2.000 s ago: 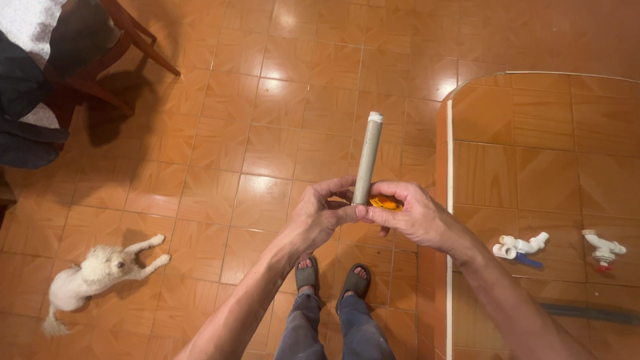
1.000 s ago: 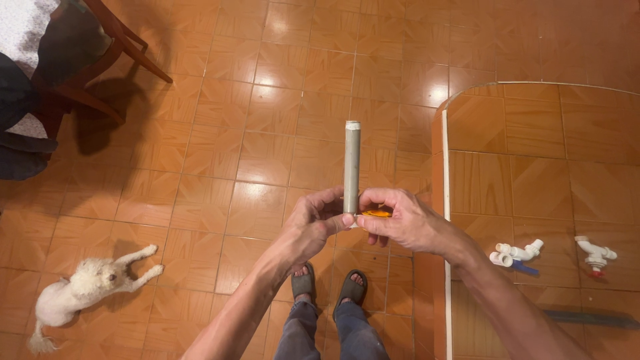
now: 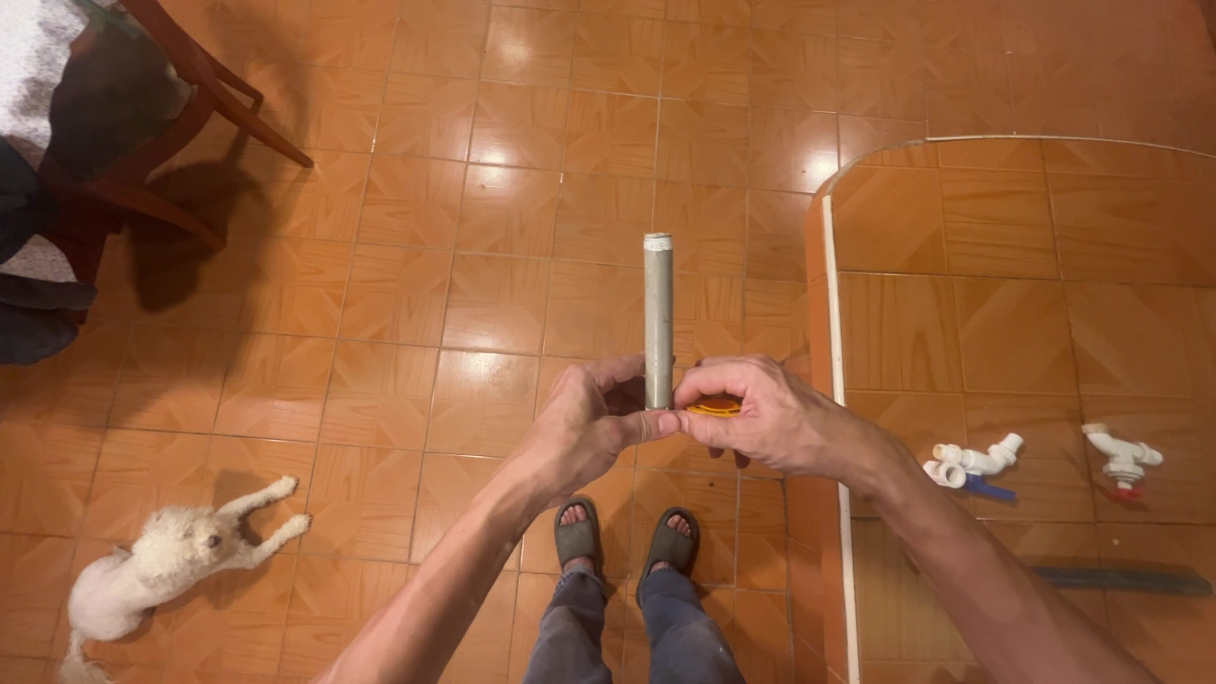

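Note:
A grey plastic pipe (image 3: 657,323) with a white band at its far end stands out from between my hands. My left hand (image 3: 594,418) grips the pipe's near end, its thumb at the bottom edge. Close on the right, my right hand (image 3: 760,413) holds a small orange roll (image 3: 714,407), which looks like a thread seal tape spool, between thumb and fingers. Both thumb tips meet at the pipe's near end. The fingers hide part of that end and of the orange roll.
On the tiled counter (image 3: 997,332) at right lie a white plastic fitting with a blue handle (image 3: 974,463), another with a red part (image 3: 1124,461) and a dark bar (image 3: 1121,579). A white dog (image 3: 176,560) lies at lower left; a wooden chair (image 3: 204,85) stands at upper left.
The pipe has gone from leaning slightly right to nearly straight in view. My hands keep hold of the pipe and the orange roll.

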